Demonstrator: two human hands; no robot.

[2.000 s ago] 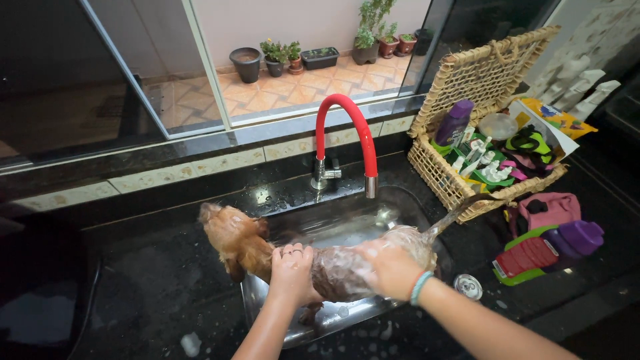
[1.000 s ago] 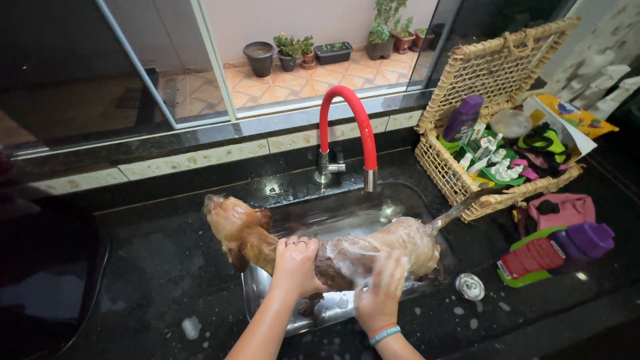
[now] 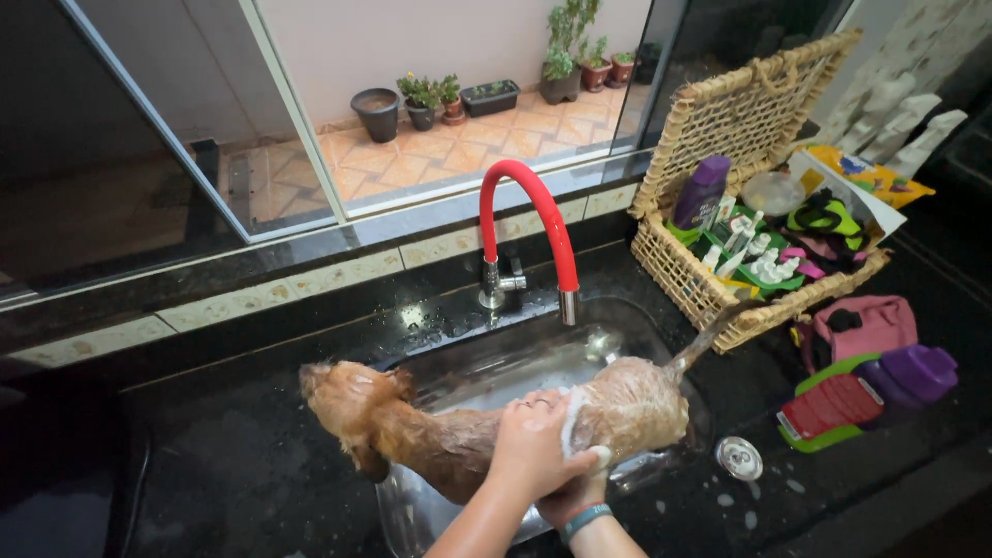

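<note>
A small wet brown dog (image 3: 457, 446) stands in a stainless steel sink (image 3: 434, 372), its head to the left over the counter and its tail to the right. White lather covers its back and rump. My left hand (image 3: 535, 442) lies across the dog's back at mid-body, with foam along the fingers. Lower down, my right hand (image 3: 573, 492), with a band at the wrist, is at the dog's near side or belly, its fingers hidden behind my left hand and the dog. A red flexible faucet (image 3: 535, 194) arches over the far side of the sink; no water runs from it.
At the right an open wicker basket (image 3: 674, 263) holds bottles and pet items. Near it lie a pink bag (image 3: 872, 333), a purple and green bottle (image 3: 868, 399) and a metal sink strainer (image 3: 738, 458). Behind the faucet is a window, with potted plants (image 3: 422, 101) outside.
My left hand has shifted from the dog's shoulders back to mid-body. My right hand, earlier on top of the back and then at the flank, is now low beneath my left hand.
</note>
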